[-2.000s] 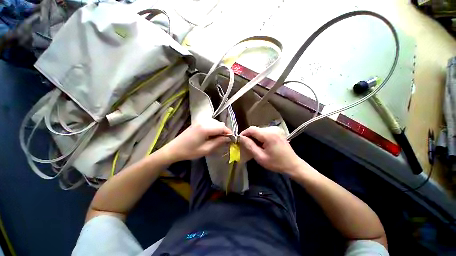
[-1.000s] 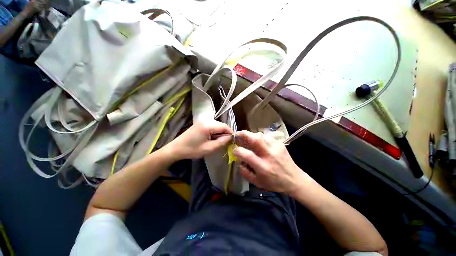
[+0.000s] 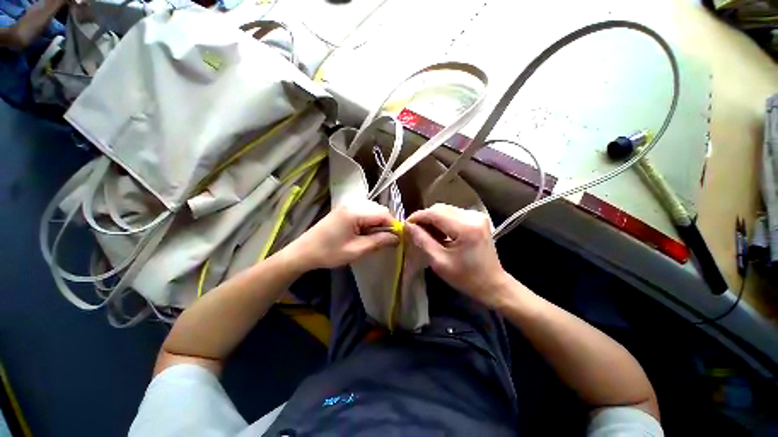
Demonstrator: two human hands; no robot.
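A beige tote bag [image 3: 367, 286] stands on the lap against the bench edge, with a yellow line down its near side seam. Its long thin handles [image 3: 589, 34] loop up over the bench. The zipper [image 3: 395, 201] runs inside the bag mouth. A small yellow tab [image 3: 398, 227] is at the zipper end, between my fingertips. My left hand [image 3: 345, 236] pinches it from the left. My right hand [image 3: 456, 249] pinches the same spot from the right. Fingertips partly hide the tab.
A heap of beige bags [image 3: 171, 111] with yellow edges is at the left. A hammer [image 3: 661, 188] lies on the bench [image 3: 589, 111], which has a red strip [image 3: 631, 226] on its edge. Small dark snips [image 3: 740, 247] lie at the right. A person's arm [image 3: 34, 26] shows at upper left.
The yellow tab hung down below my fingers; now it is folded up at the zipper end between them. My right hand has turned back to a fingertip pinch.
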